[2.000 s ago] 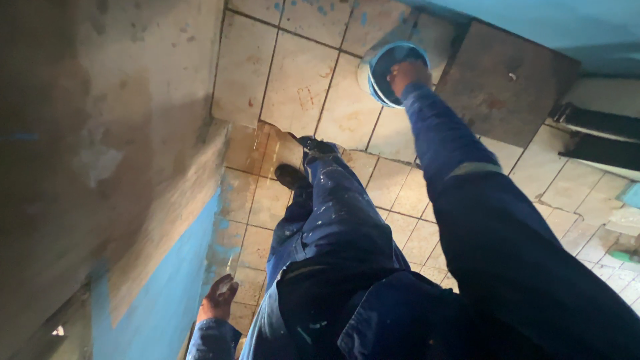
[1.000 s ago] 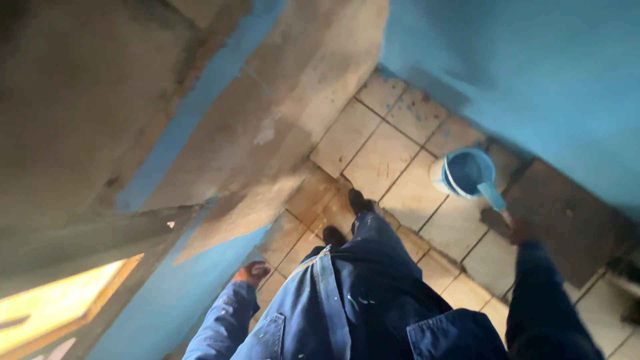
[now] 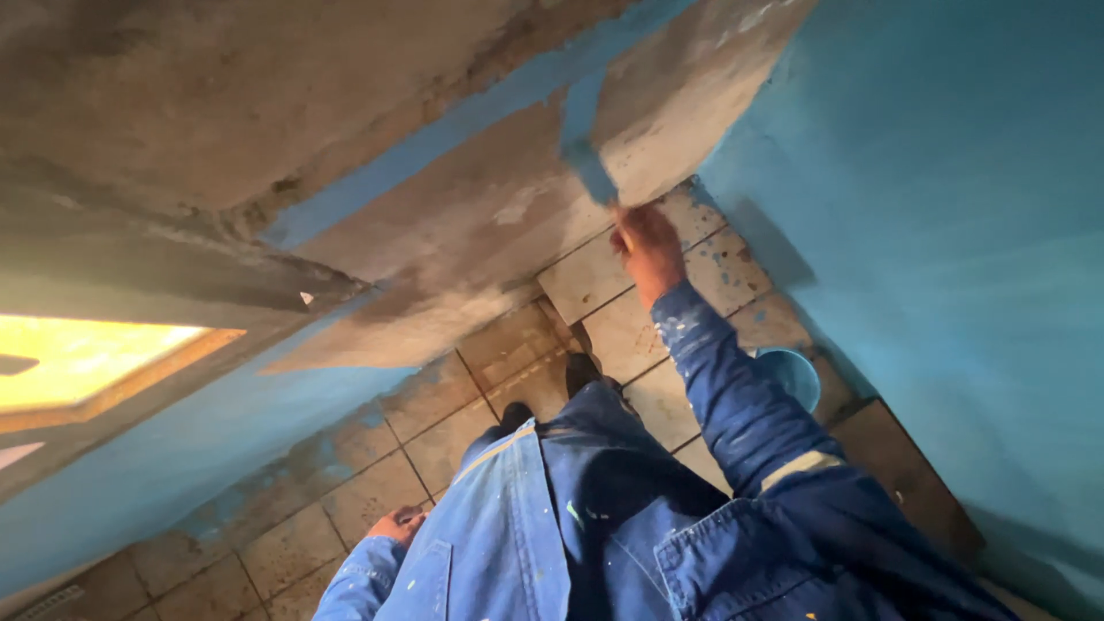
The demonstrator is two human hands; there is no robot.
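Observation:
My right hand (image 3: 649, 250) grips the handle of a paintbrush (image 3: 592, 172), whose blue-coated head rests against the bare plaster wall (image 3: 483, 198). A short blue stroke (image 3: 583, 99) runs from the brush up to a longer blue band (image 3: 405, 155) on that wall. Low at my left side, my left hand (image 3: 400, 524) hangs with nothing visible in it, its fingers loosely bent. The paint bucket (image 3: 789, 379), blue inside, stands on the floor beneath my right forearm, which partly covers it.
Paint-spattered floor tiles (image 3: 621, 332) lie around my feet. A blue wall (image 3: 931, 224) rises on the right, with a brown board (image 3: 901, 483) along its base. At the left is a brightly lit opening with a wooden frame (image 3: 172, 371).
My right hand has moved from the bucket to the plaster wall with the brush. A new blue stroke shows under the long band. The view has shifted toward the wall.

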